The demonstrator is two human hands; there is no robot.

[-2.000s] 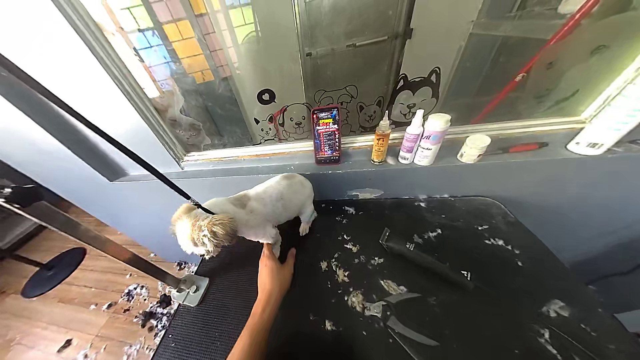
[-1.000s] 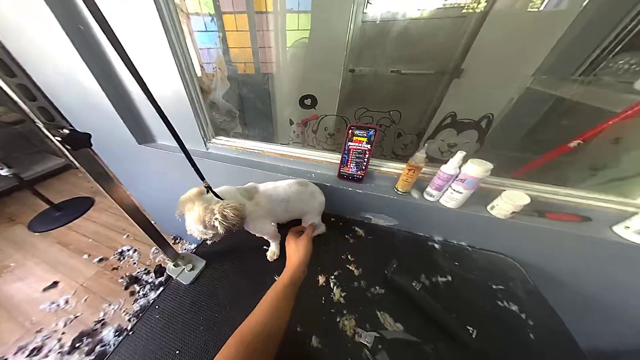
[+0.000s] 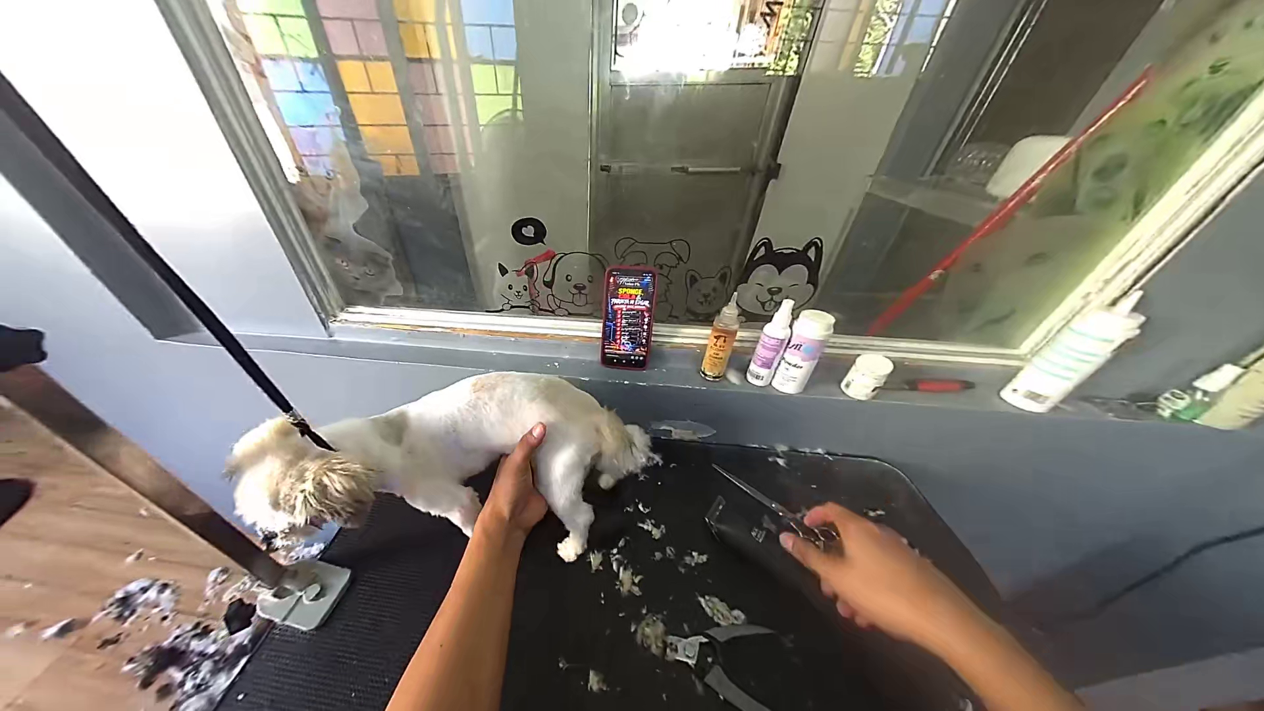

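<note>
A small cream-and-white dog (image 3: pixel 494 415) stands on a black grooming table (image 3: pixel 553 642), head to the left, with a black grooming loop (image 3: pixel 311 432) at its neck. My left hand (image 3: pixel 515 489) is under its rear belly, against the near hind leg, thumb up on its flank. On the right, my right hand (image 3: pixel 859 568) has its fingers on the handles of metal scissors (image 3: pixel 755 494), whose blades point up and left above a black hair clipper (image 3: pixel 741 533). Nail clippers (image 3: pixel 716 657) with dark handles lie nearer me, among tufts of cut hair (image 3: pixel 627 578).
A lit phone (image 3: pixel 628 318) leans on the window ledge beside an amber bottle (image 3: pixel 720 341), a spray bottle (image 3: pixel 770 346), a powder bottle (image 3: pixel 803 352), a white jar (image 3: pixel 867 377) and a large white bottle (image 3: pixel 1071 360). A metal arm (image 3: pixel 148 474) is clamped at the table's left edge.
My right hand, not seen in the earlier frames, is now in view with scissors. My left hand has moved from the dog's leg area to its belly and flank.
</note>
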